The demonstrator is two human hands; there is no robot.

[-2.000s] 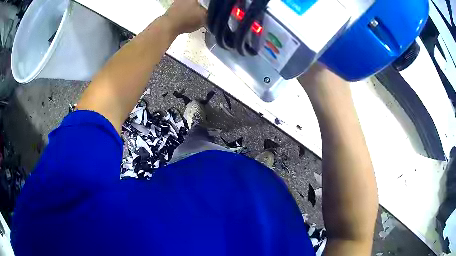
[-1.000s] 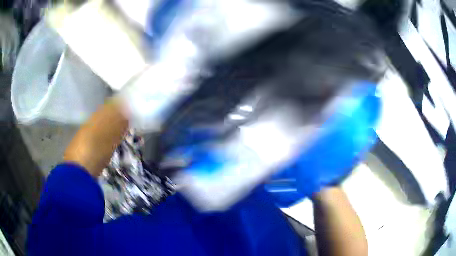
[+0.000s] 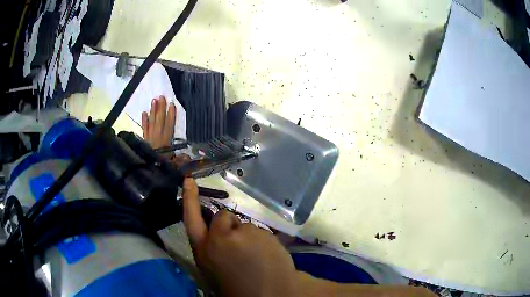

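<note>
The straight knife cutting machine (image 3: 116, 249), silver and blue, fills the lower left, seen from above. Its grey metal base plate (image 3: 279, 165) lies on the table. A stack of dark fabric layers (image 3: 200, 104) with white marker paper (image 3: 107, 78) on top stands against the plate's left end, by the upright. A small lay clamp (image 3: 123, 65) sits on its far edge. My left hand (image 3: 158, 123) lies flat on the paper, fingers extended, wrist hidden behind the machine. My right hand (image 3: 241, 249) is curled at the machine's dark handle, mostly hidden, with one finger stretched along it.
A black power cable (image 3: 145, 66) crosses over the stack and motor. Another white-topped stack (image 3: 479, 93) lies at the right on the cream table (image 3: 360, 191). Small dark scraps dot the table. Dark and white layered pieces (image 3: 61, 46) stand upper left. A round tub with blue inside (image 3: 331, 267) shows beyond the table edge.
The view has swung from my body and the floor to the table. The machine now shows from above at the left, and my left hand is on the stack.
</note>
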